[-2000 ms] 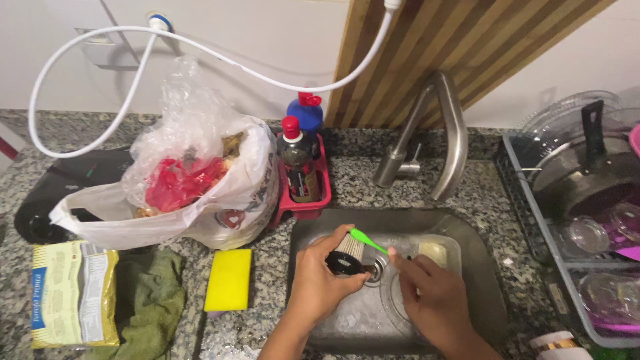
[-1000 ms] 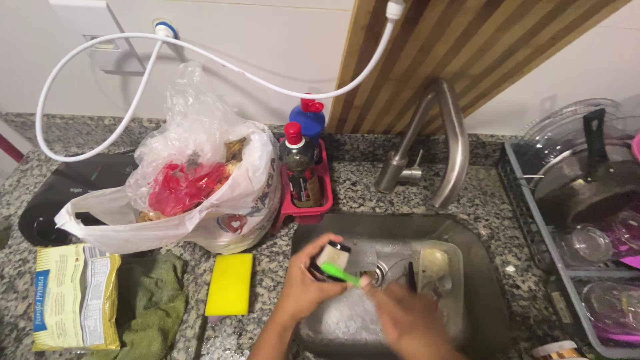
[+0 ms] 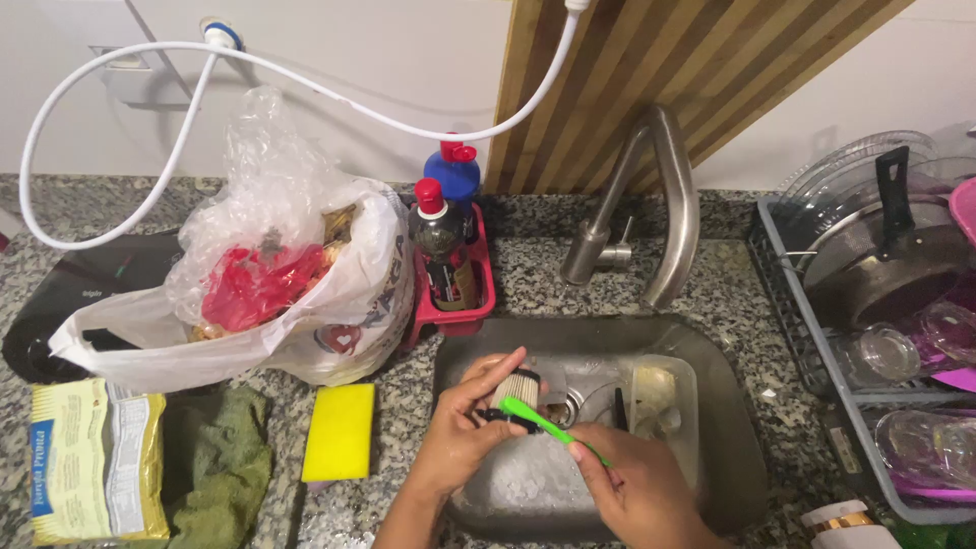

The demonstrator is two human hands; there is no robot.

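Over the steel sink, my left hand holds a small pleated filter with black ends, its pale pleats turned up. A green toothbrush is gripped in my right hand, its head against or just over the filter's lower edge. Its bristles are hidden. Behind the hands, the drain partly shows. A clear plastic container with something yellowish in it sits at the sink's right side, with a dark, thin object beside it.
A curved steel faucet rises behind the sink. Left are a yellow sponge, a green cloth, a food packet, a full plastic bag and a red caddy with bottles. A dish rack with a pan stands right.
The filter has been turned in my left hand, so its pleats show more than one second ago. The toothbrush in my right hand has shifted against it.
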